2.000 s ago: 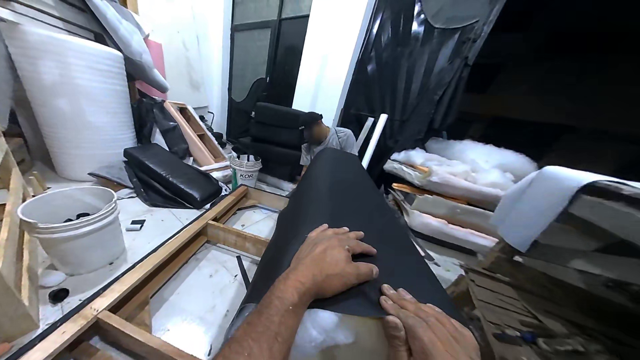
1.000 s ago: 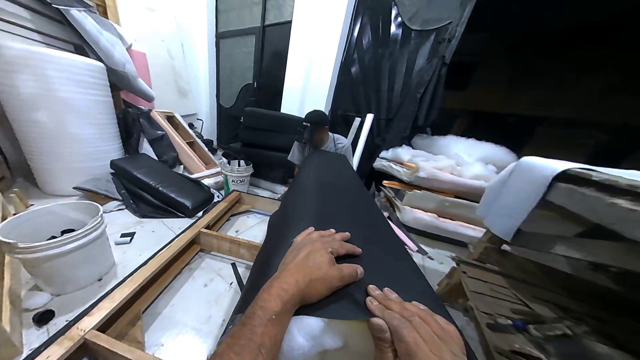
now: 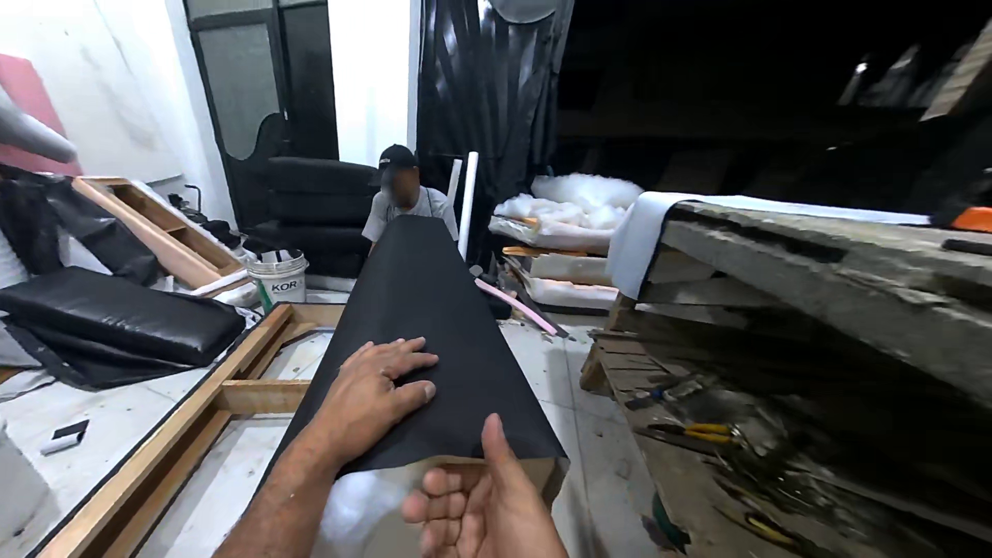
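Note:
Black upholstery material covers a long padded piece that stretches away from me toward a person at its far end. My left hand lies palm down on the cover, fingers spread, gripping nothing. At the near end my right hand is turned palm up below the cover's edge, thumb raised over the edge and fingers curled; whether it pinches the edge cannot be told. White padding shows beneath the near edge, between my forearms.
A wooden frame lies along the left. Beyond it are a black cushion and a white bucket. To the right stands a rough workbench with pliers on its lower shelf. A seated or crouching person faces me.
My right hand has gone from lying palm down on the cover to palm up at its near edge. My left hand stays on the cover. The view has turned right.

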